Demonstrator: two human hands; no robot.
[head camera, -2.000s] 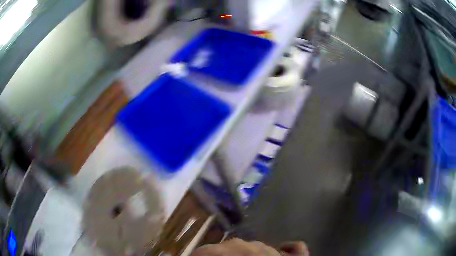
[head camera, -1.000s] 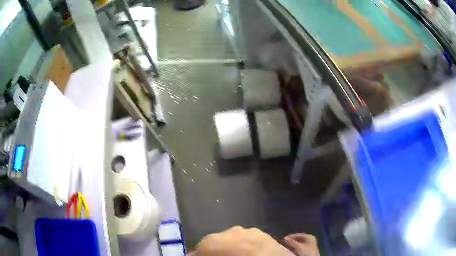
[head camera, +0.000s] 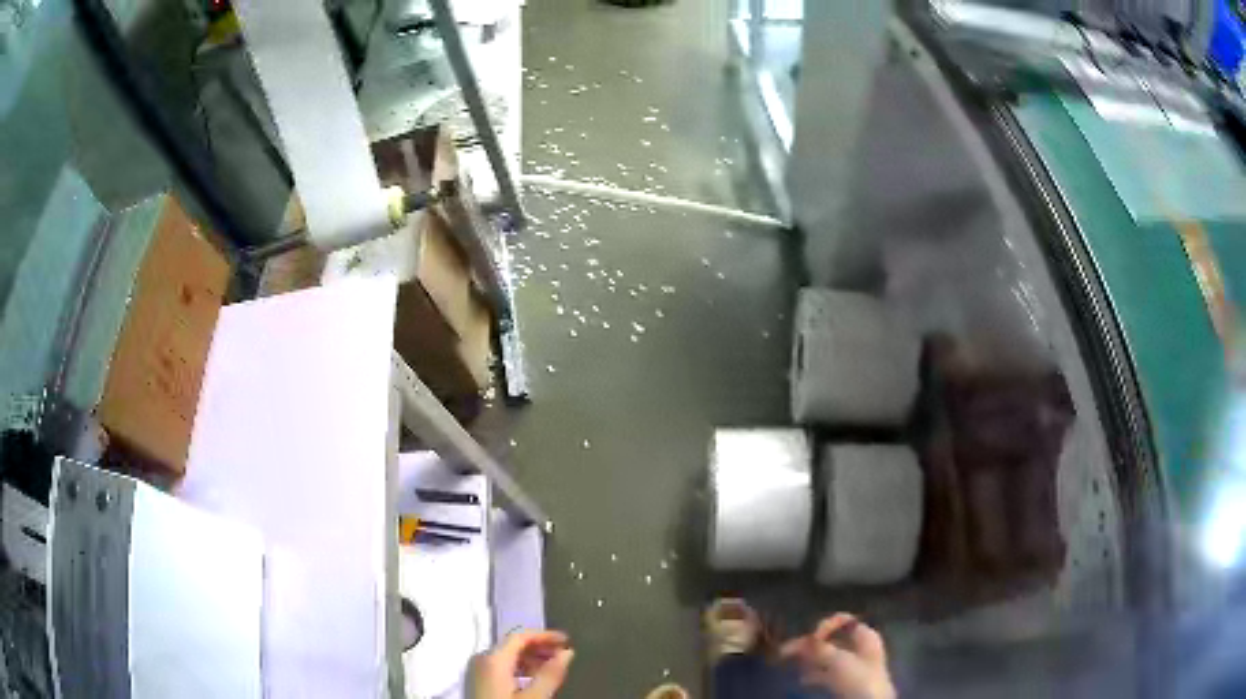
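Observation:
Three material rolls stand close together on the grey floor ahead: a bright white roll (head camera: 761, 498), a greyish roll (head camera: 872, 512) touching or nearly touching its right side, and another greyish roll (head camera: 858, 358) behind them. My left hand (head camera: 522, 665) is at the bottom edge, fingers loosely curled with a gap at the thumb, nothing seen in it. My right hand (head camera: 850, 658) is at the bottom edge, just nearer me than the rolls, fingers loosely bent, nothing seen in it. Both hands are partly cut off and touch no roll.
A white table (head camera: 294, 396) runs along the left with a brown carton (head camera: 167, 335). A white web (head camera: 308, 123) hangs beyond it. Its lower shelf (head camera: 513, 587) holds dark tools. White bits lie scattered on the floor. A green-topped table (head camera: 1093, 205) curves along the right. My shoe tips show at the bottom.
The view has swung from the table with blue trays to the floor and moved forward. The rolls now appear nearer and further right. My hands, earlier close together, are now wide apart.

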